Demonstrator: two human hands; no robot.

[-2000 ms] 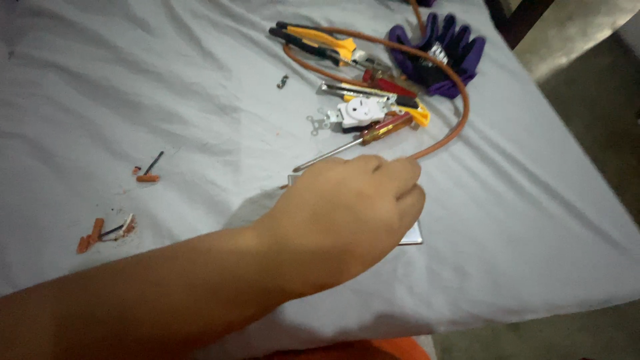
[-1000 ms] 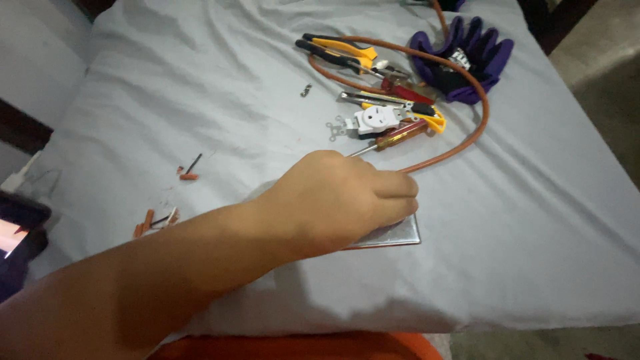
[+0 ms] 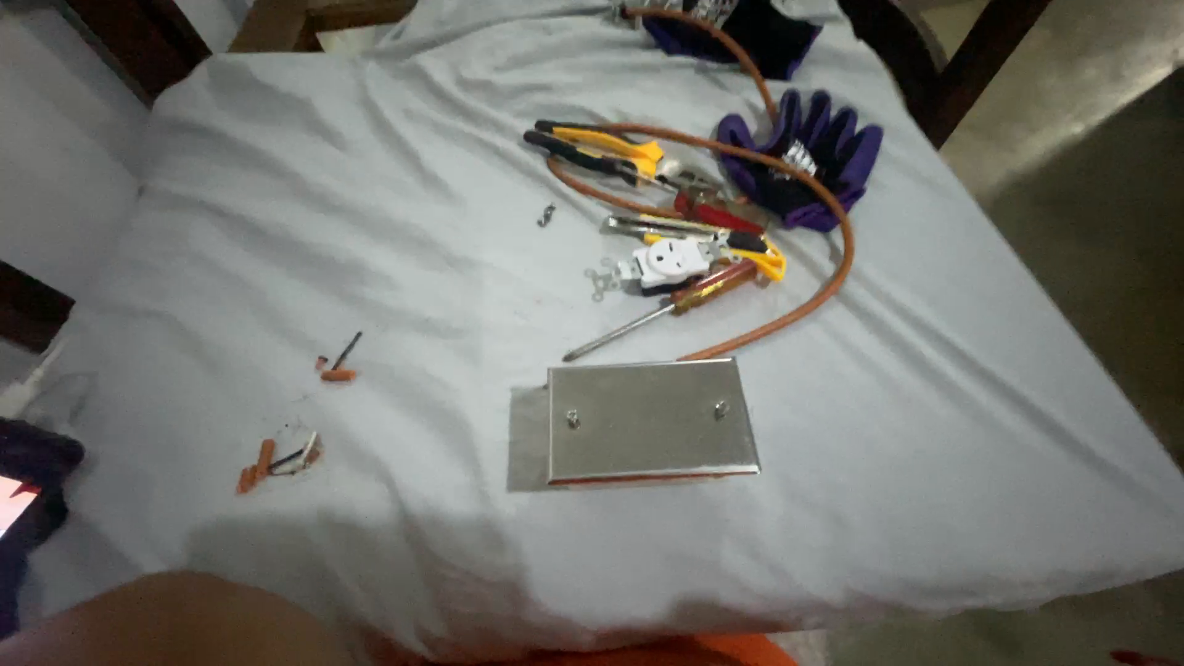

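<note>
Neither of my hands shows; a blurred patch of bare skin is at the bottom left edge. A metal blank cover plate (image 3: pixel 652 425) lies on the grey cloth with two screws standing in it and a reddish edge beneath. An orange cable (image 3: pixel 805 319) runs up from behind it and loops around the tools. Just above the plate is a screwdriver (image 3: pixel 708 289) with an amber handle, beside a white electrical receptacle (image 3: pixel 671 262). Farther up lie a yellow utility knife (image 3: pixel 772 259), a red-handled tool (image 3: pixel 721 215) and yellow-and-black pliers (image 3: pixel 601 153). Small screws (image 3: pixel 546 216) sit left of them.
Purple-and-black work gloves (image 3: pixel 805 162) lie at the upper right. Orange sheath scraps (image 3: pixel 339 375) and more wire offcuts (image 3: pixel 268 462) are on the left of the cloth. A dark object with a lit screen (image 3: pixel 17 499) is at the left edge. Dark wooden posts (image 3: pixel 990 65) stand beyond the cloth.
The hand that covered the metal plate has left it, and the whole plate now shows with its two screws. The view has shifted somewhat.
</note>
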